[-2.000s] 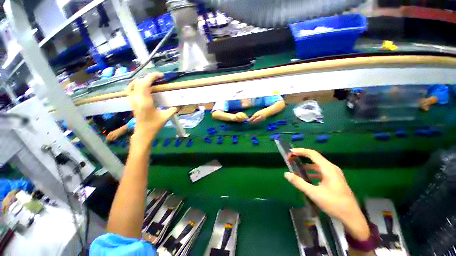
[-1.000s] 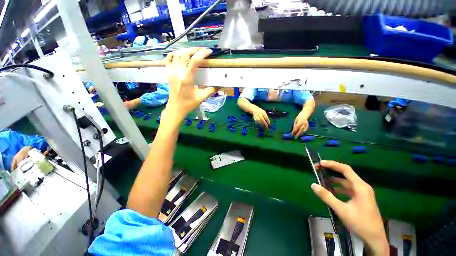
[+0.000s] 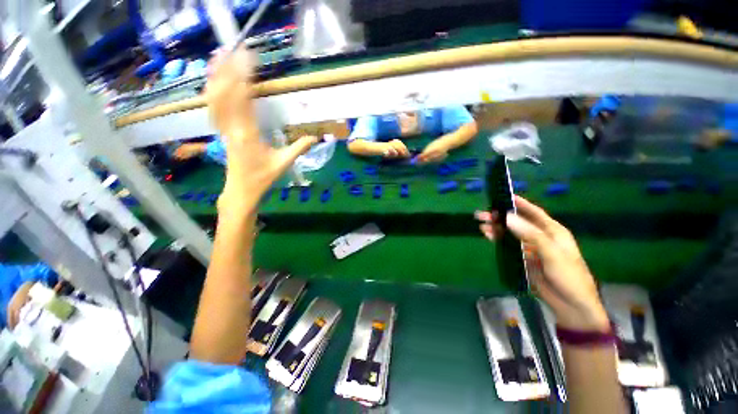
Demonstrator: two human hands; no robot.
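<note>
My left hand [image 3: 247, 149] is raised at the white rail with its tan tube [image 3: 364, 73]; its thumb is spread from the fingers. The fingertips are blurred, so contact with the tube is unclear, and no module shows in it. My right hand [image 3: 550, 255] holds a display module [image 3: 503, 230] upright, nearly edge-on, black face turned left. Display modules lie silver backs up on the dark green bench: overlapping ones at left [image 3: 306, 344], one group nearer the middle [image 3: 368, 352], and others at right [image 3: 514, 348], some partly behind my right forearm.
A single module [image 3: 357, 240] lies on the green conveyor [image 3: 429, 255]. Beyond it are a row of small blue parts [image 3: 447, 187], a clear bag [image 3: 516, 141] and the hands of a person opposite [image 3: 413, 151]. A white machine [image 3: 48, 194] stands left. Dark ribbed trays [image 3: 708, 323] stand at right.
The view has swung, shifting the bench modules left and up. The module in my right hand is raised and shows more of its black face. My left fingers look blurred at the rail.
</note>
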